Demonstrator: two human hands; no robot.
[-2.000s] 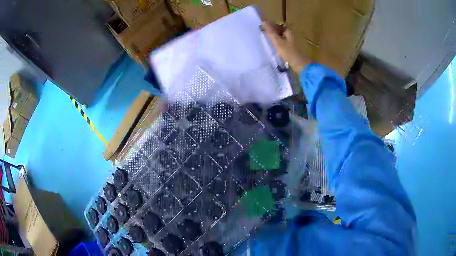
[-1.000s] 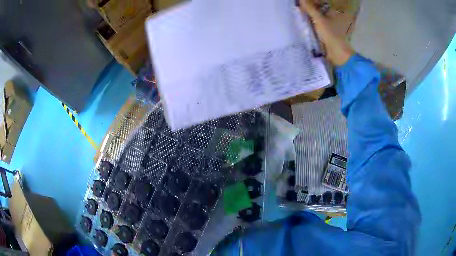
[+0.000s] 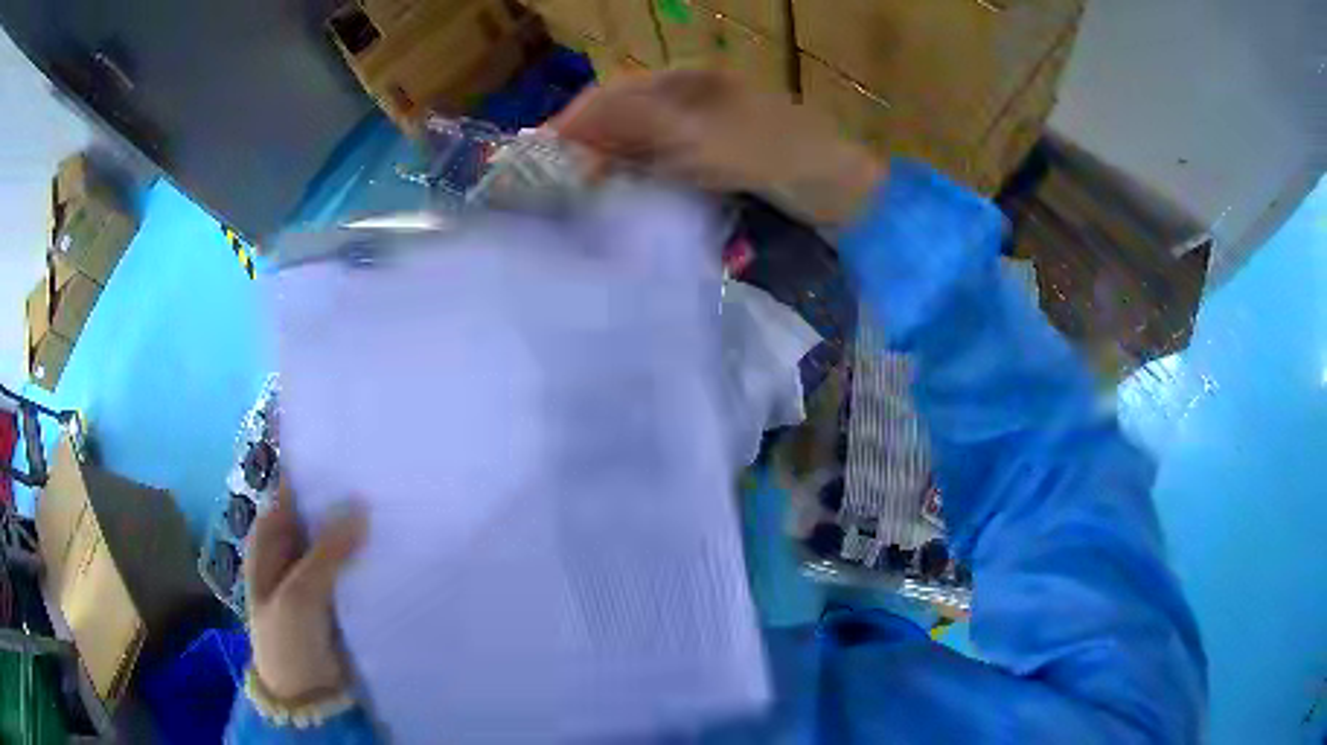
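Observation:
A pad of white sheets with printed rows (image 3: 509, 437), blurred by motion, is held up close in front of me and hides most of the clear trays. My left hand (image 3: 303, 597) grips its left edge, thumb on the front. My right hand (image 3: 699, 138) is bent over its top edge, blurred; its fingertips are beside a crinkled clear piece, and I cannot tell what they hold. Black round parts (image 3: 240, 510) in a clear tray show left of the pad.
A ribbed translucent sheet (image 3: 885, 437) lies over a tray with black parts (image 3: 902, 556) at the right, partly behind my right sleeve. Brown cartons (image 3: 931, 88) stand at the back. A blue bin (image 3: 197, 684) and open carton (image 3: 95, 568) are at lower left.
The pad has come down and nearer, turned more upright, and covers the trays. My left hand has come into view on it. My right hand has moved left from its right side to the top.

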